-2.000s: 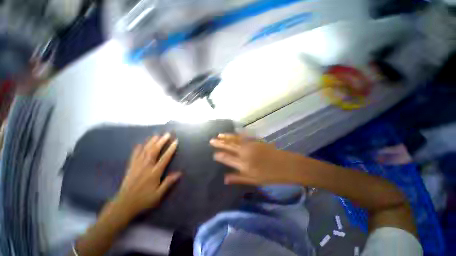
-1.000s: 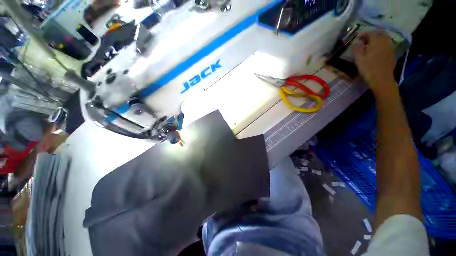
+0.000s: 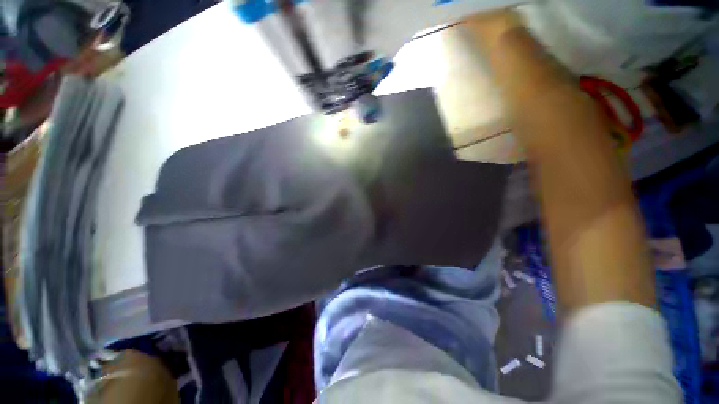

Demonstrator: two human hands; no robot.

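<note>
A dark grey garment panel [image 3: 260, 229] lies on the white table, its upper part under the presser foot [image 3: 344, 95] in the bright light. Its lower edge hangs over the table's front edge at my lap. My right hand [image 3: 493, 28] is blurred at the top, beyond the panel, over the table beside the machine; its fingers cannot be made out. At the bottom left, a skin-coloured part of my left arm or hand [image 3: 135, 380] is cut off by the picture's edge, by the lower end of the stack of grey cut pieces [image 3: 67, 213]. No fingers show there.
Scissors with red and yellow handles [image 3: 619, 106] lie right of my right forearm, partly hidden by it. A blue crate [image 3: 674, 316] stands below at right. White scraps [image 3: 538, 345] lie on the floor. Mixed dark and red cloth [image 3: 260, 355] is below the table.
My right hand has moved left from the table's far right to near the machine. The view has shifted, and part of my left arm or hand now shows at bottom left. The panel stays under the foot.
</note>
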